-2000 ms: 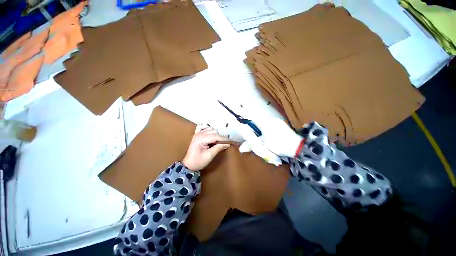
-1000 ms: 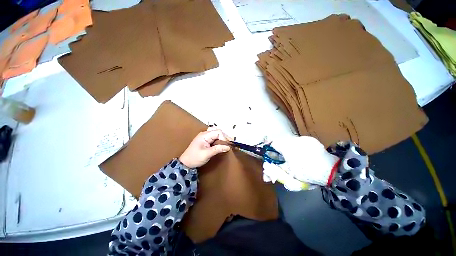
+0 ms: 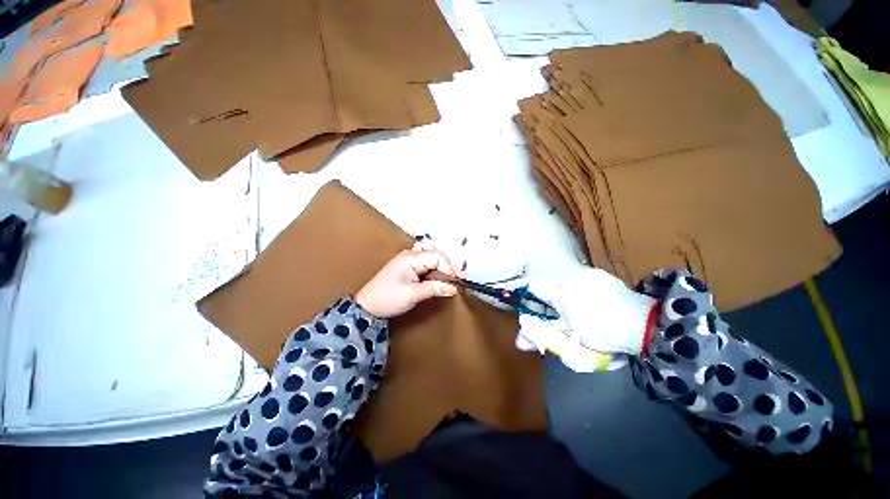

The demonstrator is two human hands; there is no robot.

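Note:
A brown cut panel point(image 3: 303, 268) lies at the table's front edge and hangs down over my lap. My left hand point(image 3: 410, 283), bare, pinches a fold of the panel between thumb and fingers. My right hand point(image 3: 586, 317), in a white knit glove with a red cuff edge, holds dark scissors point(image 3: 500, 294) with a blue-black handle. The blades point left, and their tips are at the pinched fold beside my left fingertips. Whether the blades are parted cannot be told.
A thick brown stack point(image 3: 683, 166) with fanned edges lies at the right, a smaller brown stack point(image 3: 283, 78) at the back left. Orange pieces point(image 3: 68, 58), a small bottle point(image 3: 41, 187) and white sheets point(image 3: 127, 283) are at the left. Yellow-green fabric point(image 3: 857, 83) is far right.
My right hand has drawn back to the right from above the table, and the scissors have come to the pinched fold. My left hand keeps its pinch. The view has shifted slightly.

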